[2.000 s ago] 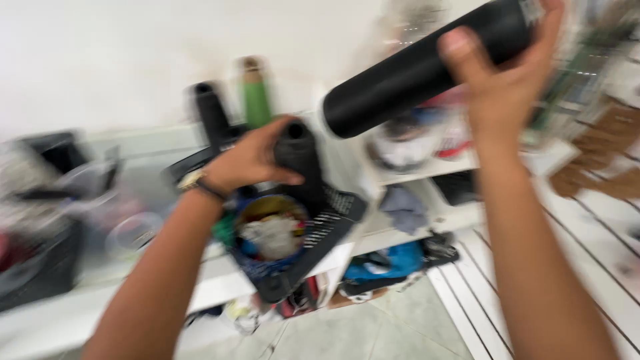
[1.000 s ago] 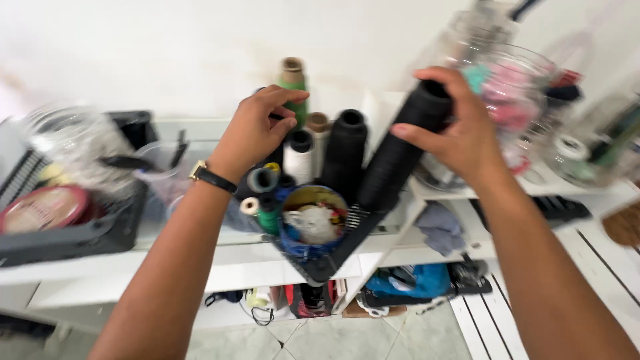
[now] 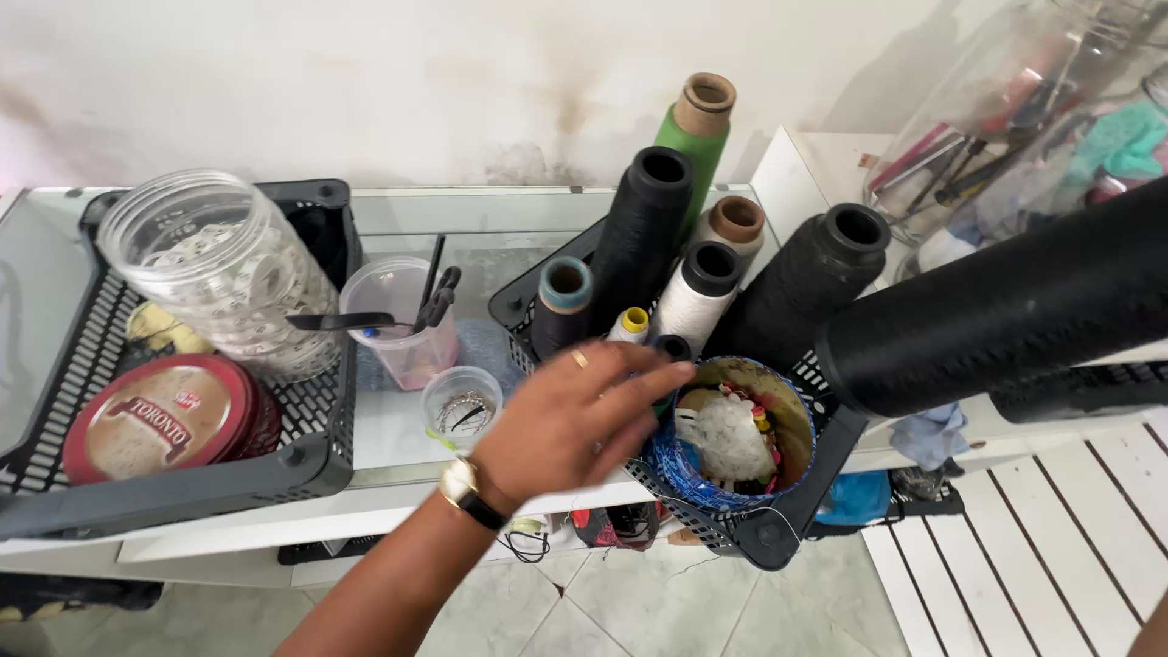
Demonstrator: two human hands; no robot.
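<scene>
My left hand (image 3: 584, 424), with a ring and a wristwatch, reaches over the front of a dark plastic basket (image 3: 771, 538), fingers close to a small dark spool and a round tin (image 3: 794, 429) of small bits. Thread cones stand in the basket: black (image 3: 643, 237), green (image 3: 698, 151), white (image 3: 698, 301), another black (image 3: 794, 283) and a small dark one with a blue-rimmed core (image 3: 561, 315). A large black cone (image 3: 1004, 301) lies tilted across the right side, its end over the basket. My right hand is out of view; only a bit of skin shows at the lower right edge.
At the left, a second basket (image 3: 319, 465) holds a clear jar of measuring tapes (image 3: 246, 283) and a red round tin (image 3: 164, 420). Between the baskets stand a plastic cup with black-handled tools (image 3: 406, 328) and a small cup of pins (image 3: 465, 411). Clear jars (image 3: 1004, 119) are at the right.
My left hand has come down from the green cone to the basket's front. My right hand, seen on a black cone one second ago, has left the view.
</scene>
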